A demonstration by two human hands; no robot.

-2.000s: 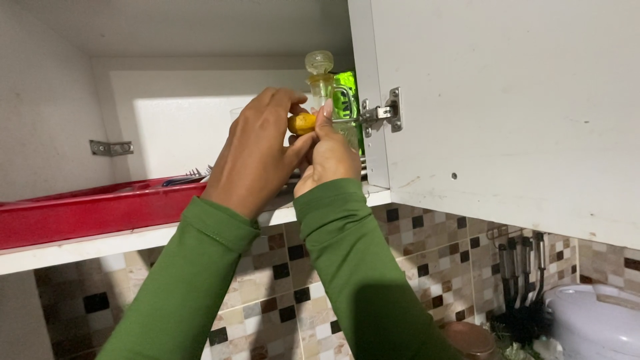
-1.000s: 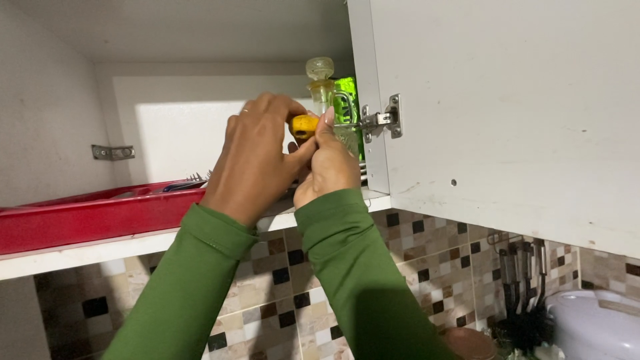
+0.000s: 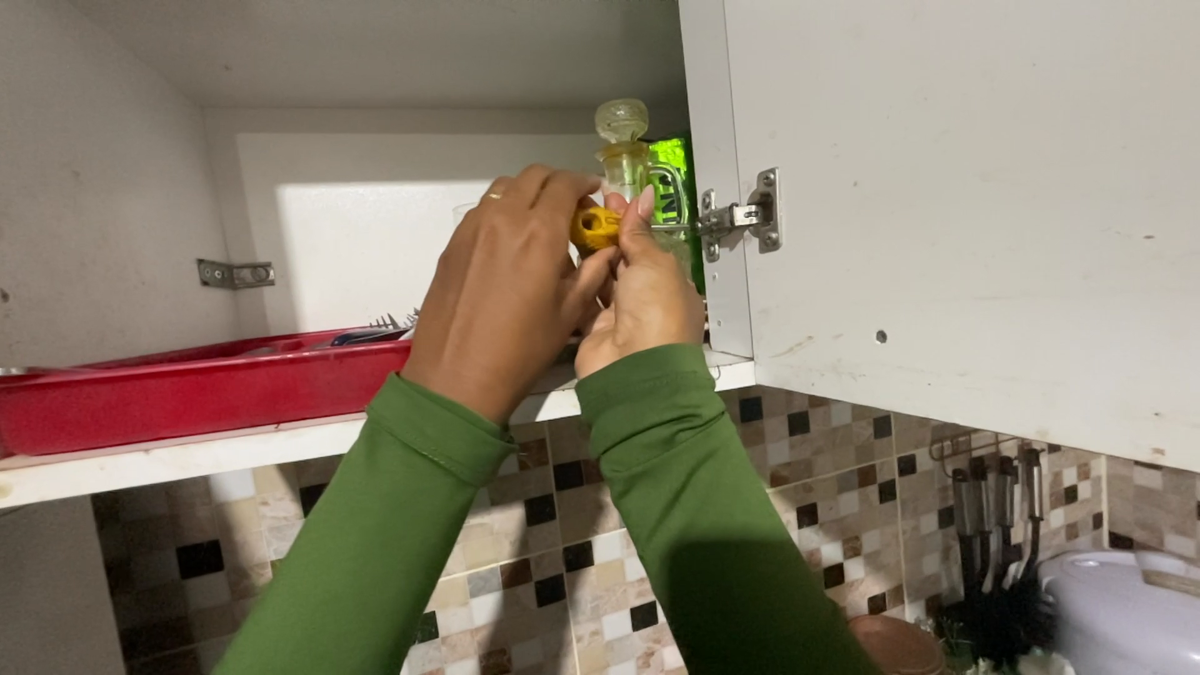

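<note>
Both of my hands are raised at a wall cabinet around a screwdriver with a yellow handle (image 3: pixel 596 228). My left hand (image 3: pixel 511 281) grips the handle's rear end, its fingertips partly hidden. Thumb and fingers of my right hand (image 3: pixel 647 281) pinch the front of the handle by the shank. The metal shank points right, its tip at the metal cabinet hinge (image 3: pixel 736 217); whether it sits in a screw cannot be told. That hinge joins the side panel to the white cabinet door (image 3: pixel 956 187), which stands open.
A red cutlery tray (image 3: pixel 197 398) lies on the shelf at left. Behind my hands stand a stoppered glass bottle (image 3: pixel 622 155) and a green packet (image 3: pixel 671 164). Another hinge part (image 3: pixel 236 274) is on the left wall. Below right hang kitchen utensils (image 3: pixel 1003 497) near a pale lidded container (image 3: pixel 1116 600).
The yellow handle has turned a little between my fingers, and my left hand's grip on it has shifted. The hinge and the door have kept their places.
</note>
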